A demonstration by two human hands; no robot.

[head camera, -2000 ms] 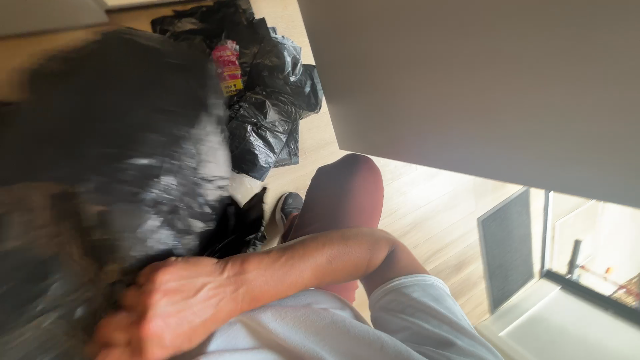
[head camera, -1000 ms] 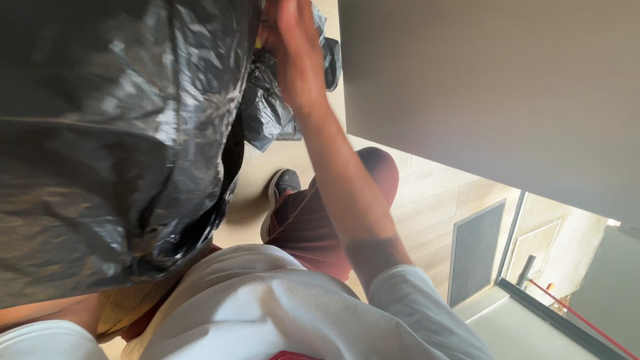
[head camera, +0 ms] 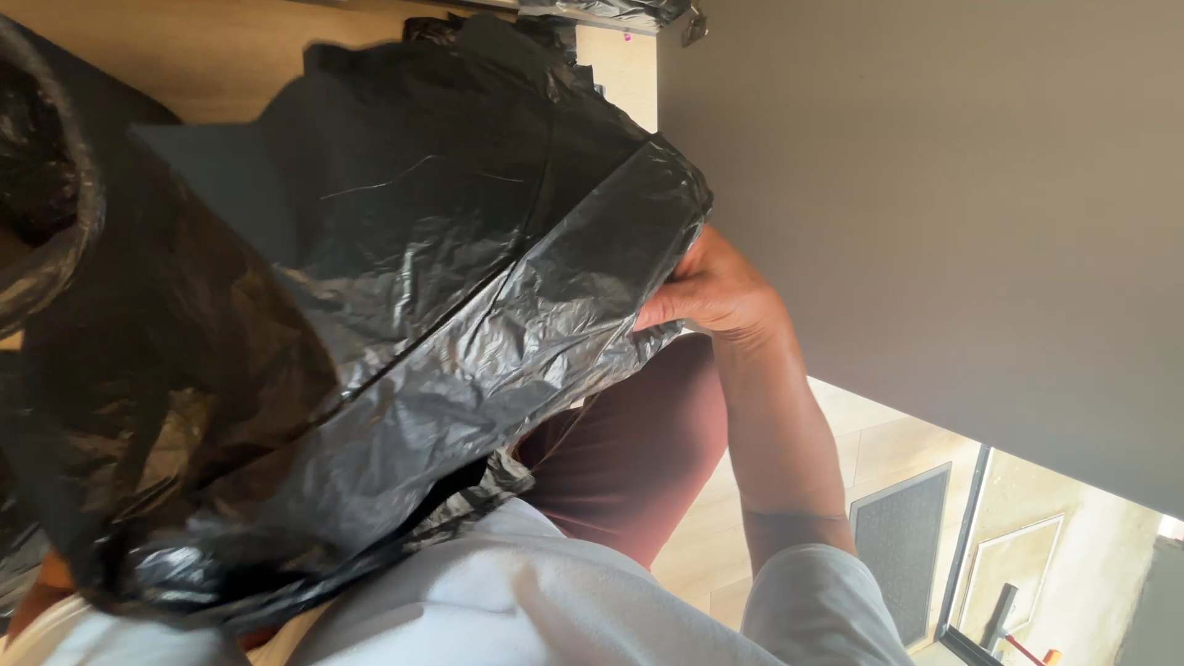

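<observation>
A large black plastic bag [head camera: 444,305] spreads across the left and middle of the view, its surface creased and shiny. My right hand [head camera: 717,287] grips the bag's right edge, with the thumb on the near side and the fingers partly hidden behind the plastic. At the far left the bag's rounded rim [head camera: 88,194] curves around a dark opening. Of my left arm only a bit of skin [head camera: 54,573] shows at the lower left, under the bag; my left hand itself is hidden.
A smooth grey panel [head camera: 925,203] fills the upper right. Below it are the pale wood-look floor [head camera: 879,444], a dark grey mat [head camera: 902,546] and a glass-edged doorway. More black plastic [head camera: 610,11] lies at the top. My bent knee [head camera: 647,444] is beneath the bag.
My right hand has come down from the top of the view and now holds the bag's right edge. The bag reaches farther right and shows an opening at the left.
</observation>
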